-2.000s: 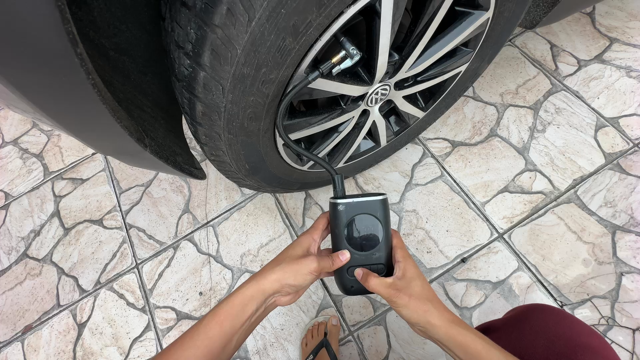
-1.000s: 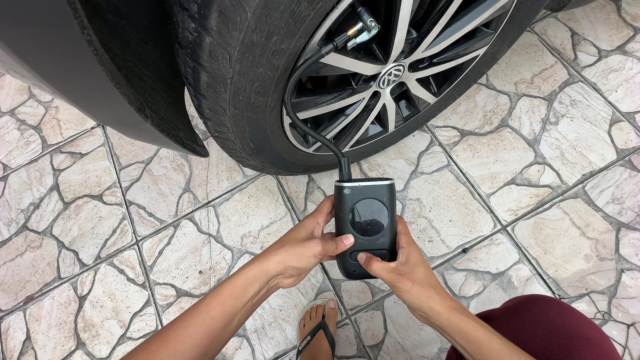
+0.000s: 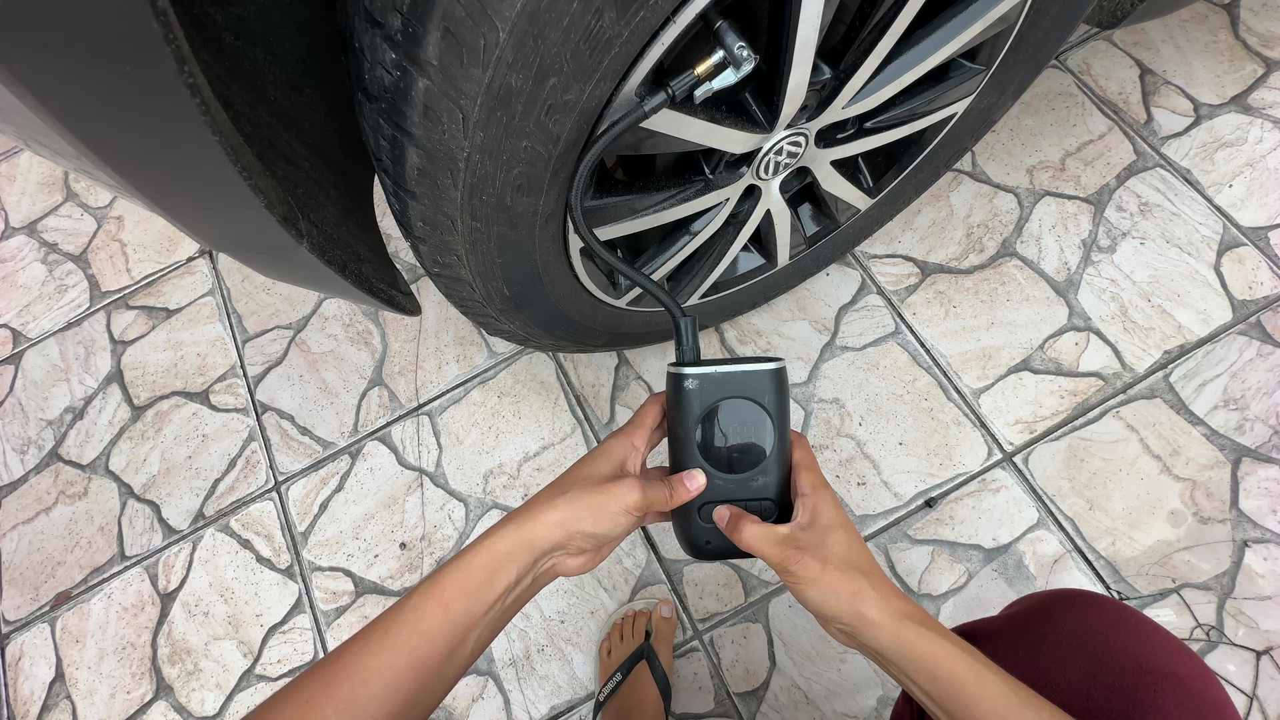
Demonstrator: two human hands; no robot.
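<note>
Both hands grip a dark grey portable tyre inflator (image 3: 728,460), upright below the wheel. My left hand (image 3: 610,495) holds its left side, the thumb on the front face. My right hand (image 3: 810,535) holds the lower right side, its thumb on the button area under the round dark display. A black air hose (image 3: 625,265) runs from the inflator's top up over the rim to a metal lever chuck (image 3: 728,68) at the valve; the valve itself is hidden. The alloy wheel (image 3: 782,155) carries a black tyre (image 3: 480,190). Fingers behind the inflator are mostly hidden.
A grey car body panel (image 3: 130,150) with a dark wheel-arch edge hangs at the upper left. Stone-patterned floor tiles (image 3: 960,400) lie all around. My foot in a flip-flop (image 3: 640,660) is below the inflator, and my knee in dark red cloth (image 3: 1070,660) is at the lower right.
Both hands still hold the inflator, and the hose still runs to the wheel. The right thumb remains at the button area. The view has shifted slightly.
</note>
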